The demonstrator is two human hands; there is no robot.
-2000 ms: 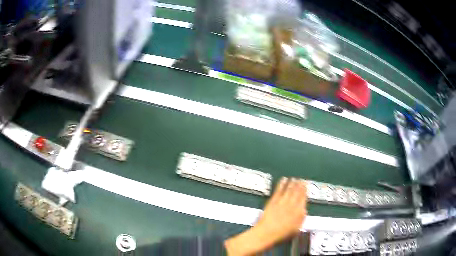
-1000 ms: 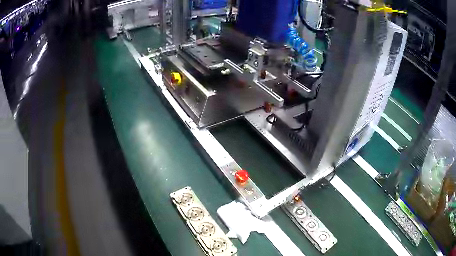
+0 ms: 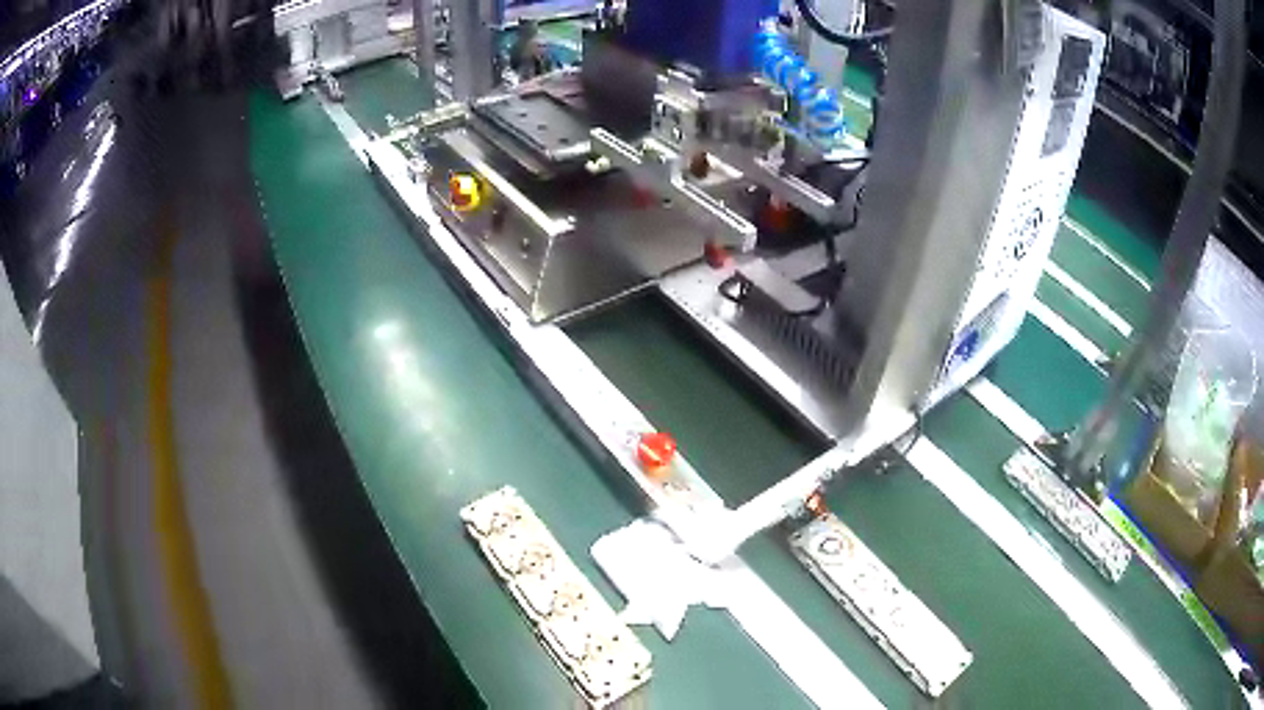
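Observation:
Neither of my hands is in view. A silver carrier fixture with round nests lies on the green surface at the bottom centre, nearest to me. A second carrier fixture lies to its right, beyond the white strip, its upper end by the metal crossbar. A crumpled white cloth lies between them at the crossbar's near end. A third carrier lies farther right, beside the outer white strip.
A red push button sits on the silver rail. A grey machine station with a yellow button and blue coiled hose stands behind. A cardboard box with clear bags is at right. A yellow floor line runs left.
The view has swung left to the machine from the bench with my hand in it. Since one second ago, it has shifted slightly, and the carrier by the crossbar shows more of its length.

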